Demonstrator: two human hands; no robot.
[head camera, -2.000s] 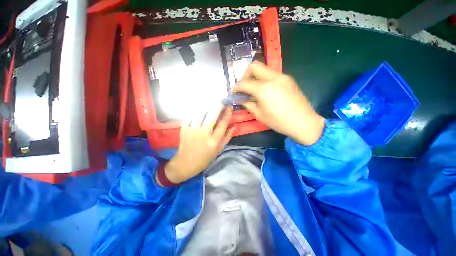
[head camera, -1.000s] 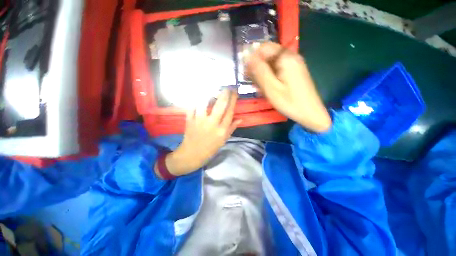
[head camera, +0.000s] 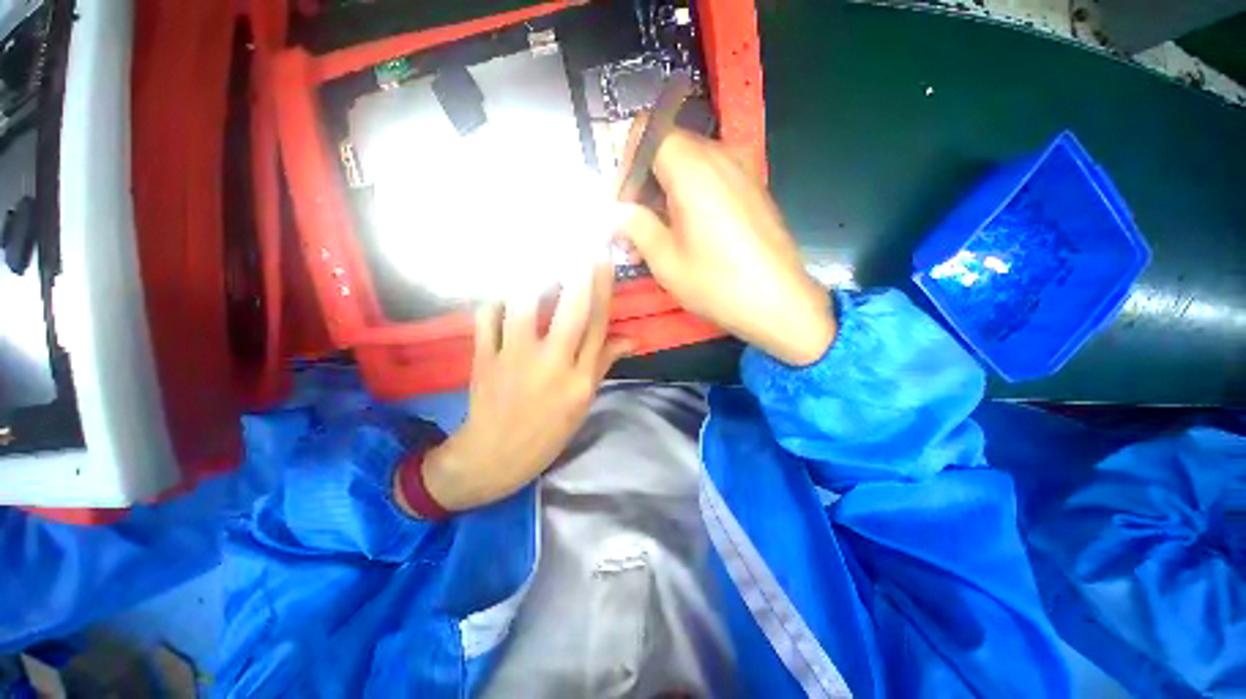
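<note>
An opened tablet (head camera: 533, 103) lies in a red-orange foam frame (head camera: 739, 82) in front of me. Its large silver plate glares white at the left, with a small black pad (head camera: 459, 98) on it; the main board (head camera: 631, 88) is at the right. My right hand (head camera: 724, 239) holds dark tweezers (head camera: 653, 137) like a pen over the board's lower part; the tip area is hard to make out. My left hand (head camera: 530, 389) rests with spread fingers on the tablet's lower edge and frame. Its fingertips are partly lost in glare, and I see nothing held in it.
An open blue bin (head camera: 1039, 260) with small shiny bits stands at the right on the green bench (head camera: 854, 150). At the left is a red stack (head camera: 198, 246) with a white-framed tablet (head camera: 116, 314). Blue sleeves of people show at both lower sides.
The view has shifted, so the tablet sits further left and higher. The tweezers in my right hand now show clearly, upright over the board. My left hand stays at the tablet's lower edge.
</note>
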